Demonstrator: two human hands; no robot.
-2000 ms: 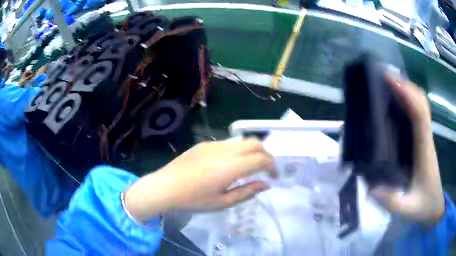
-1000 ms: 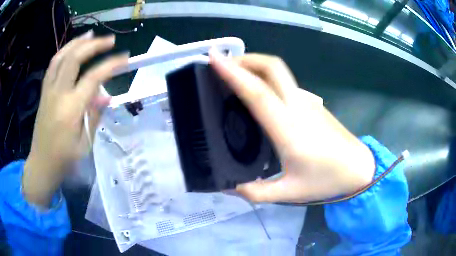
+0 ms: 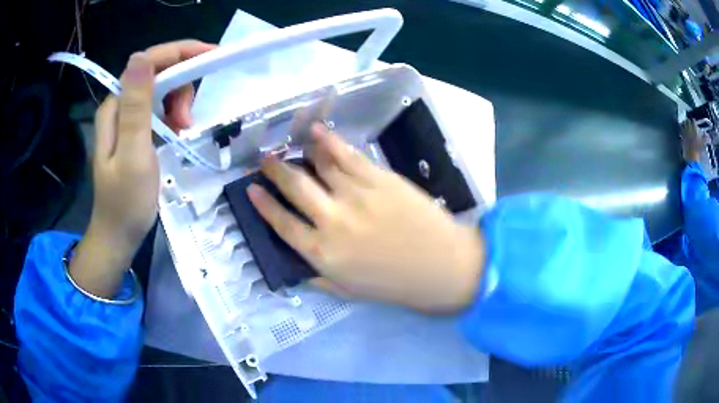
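Observation:
The white rear housing (image 3: 206,271) lies open on a white foam sheet (image 3: 441,354), its carry handle (image 3: 292,35) at the top. My left hand (image 3: 130,149) grips the handle's left end and the housing corner, beside a white strip (image 3: 91,69). A black blower fan (image 3: 264,236) sits inside the housing. My right hand (image 3: 370,228) lies over it, fingers spread and touching it, hiding much of it. A black pad (image 3: 426,153) is on the housing's right inner wall.
The dark bench (image 3: 544,134) surrounds the sheet. A pale rail (image 3: 552,59) curves along the back right. Another person's blue sleeve and hand (image 3: 692,146) show at the right edge. Dark items with thin wires are at the upper left, unclear.
My right hand has lowered the fan into the housing. My left hand has closed on the handle end. The housing has tilted, showing the black pad, and the white strip now shows.

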